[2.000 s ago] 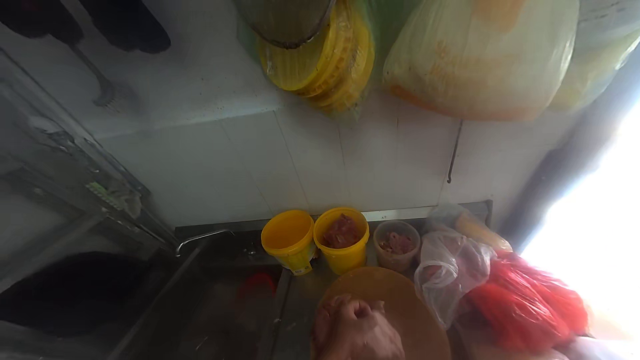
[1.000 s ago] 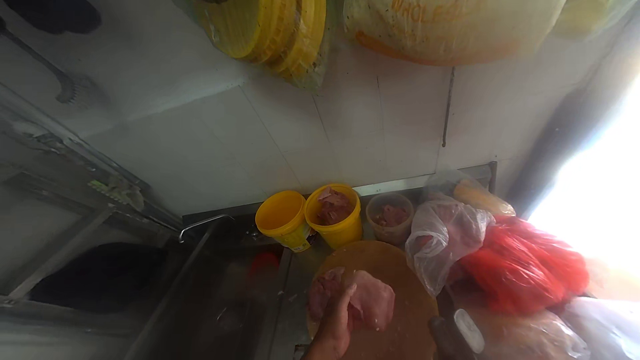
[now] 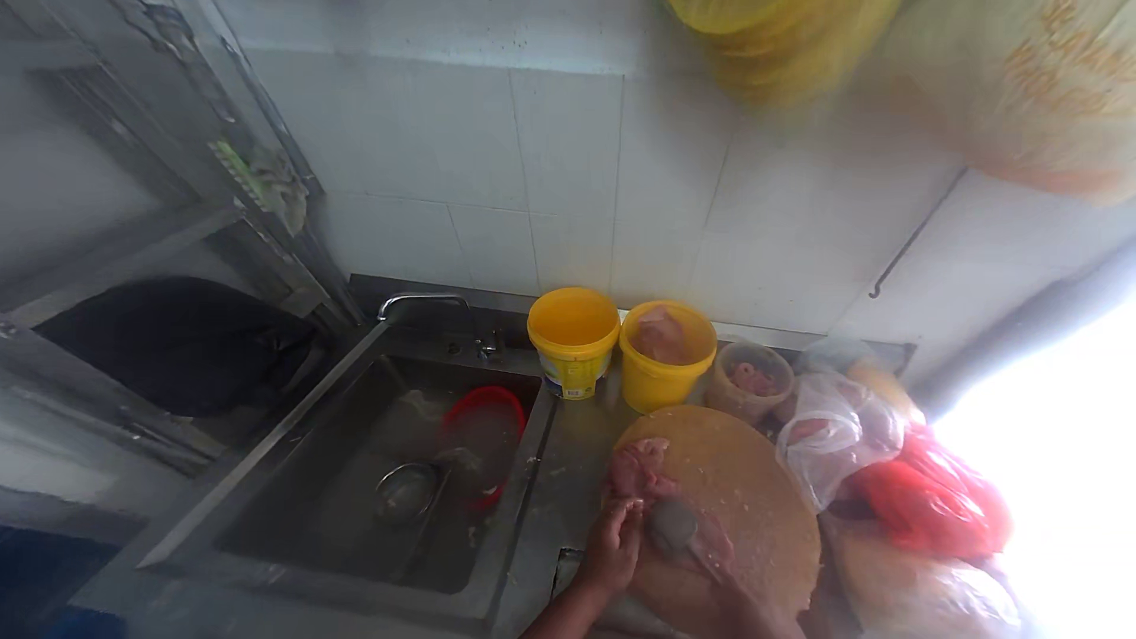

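Note:
A round wooden chopping board (image 3: 754,479) lies on the steel counter. Pieces of raw meat (image 3: 637,469) rest at its left side, and a flatter slice lies partly under the round grey head of a mallet-like tool (image 3: 674,525). My right hand (image 3: 750,612), low in the view and blurred, grips the tool's handle. Beside the tool head, my left hand (image 3: 612,548) has its fingertips at the near edge of the meat; whether they pinch it is unclear. Behind the board stand a yellow bucket of meat (image 3: 666,382) and a clear tub of meat (image 3: 750,382).
An empty-looking yellow bucket (image 3: 574,342) stands beside a steel sink (image 3: 311,497) holding a red basket (image 3: 488,395) and a ladle-like strainer (image 3: 408,491) in murky water. White plastic (image 3: 830,426) and red plastic bags (image 3: 945,497) sit right of the board. Bags hang overhead.
One second ago a hand held a slice of meat over the board; now the slice lies under the tool, which my right hand holds. The view has shifted left.

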